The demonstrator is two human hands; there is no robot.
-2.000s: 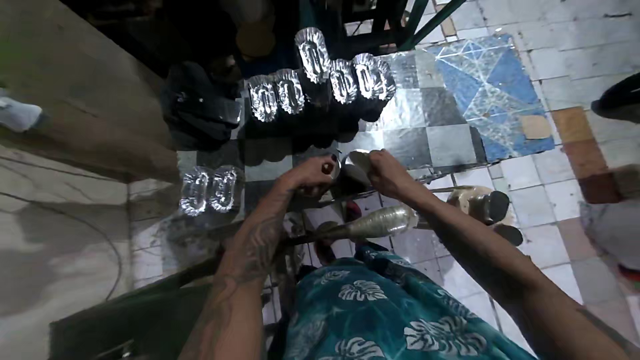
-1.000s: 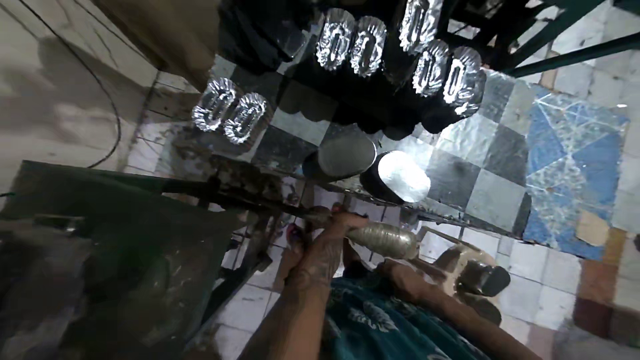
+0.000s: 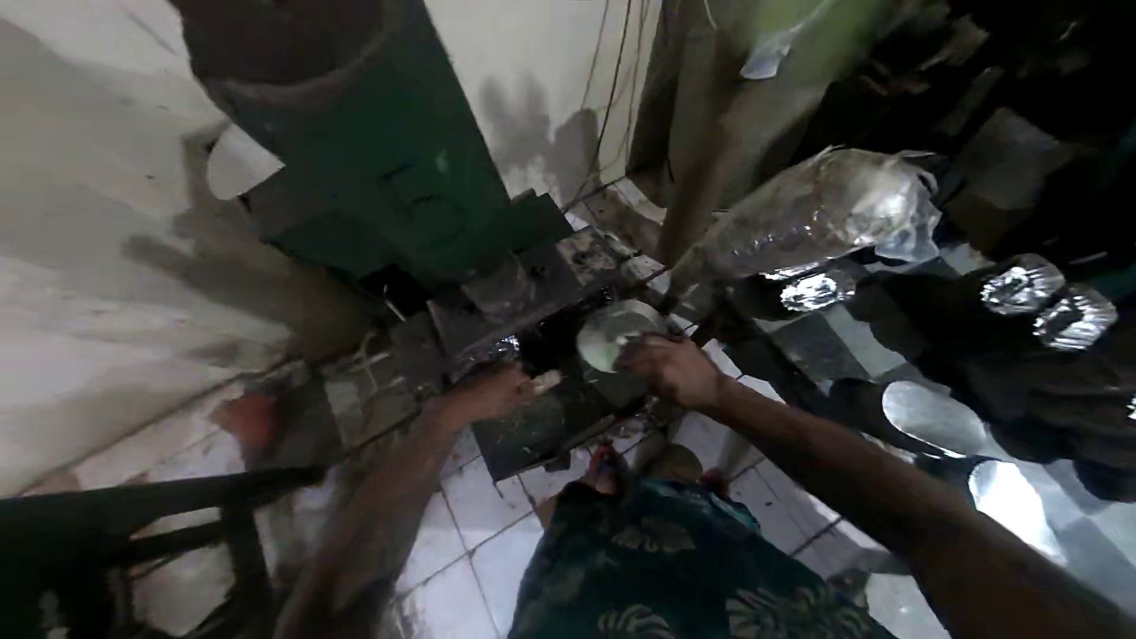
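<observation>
A green metal machine (image 3: 417,177) stands ahead, with a dark flat bed (image 3: 524,426) at its base. My right hand (image 3: 670,366) is at the edge of a round pale disc (image 3: 619,333) on the right of the bed; its fingers are blurred and partly hidden. On the left of the bed, my left hand (image 3: 501,390) has a small pale piece (image 3: 545,382) at its fingertips. Shiny metal (image 3: 508,346) glints just beyond that hand. Whether either hand grips firmly is unclear.
At right, a plastic-wrapped lever (image 3: 799,213) reaches over a checkered table edge (image 3: 825,337) with oval metal pieces (image 3: 932,417) and fluted foil moulds (image 3: 1074,317). A dark frame (image 3: 177,488) stands lower left, near a red object (image 3: 248,420).
The view has swung far left, from the checkered table to the green machine. Both hands have moved from the table side to the machine's bed.
</observation>
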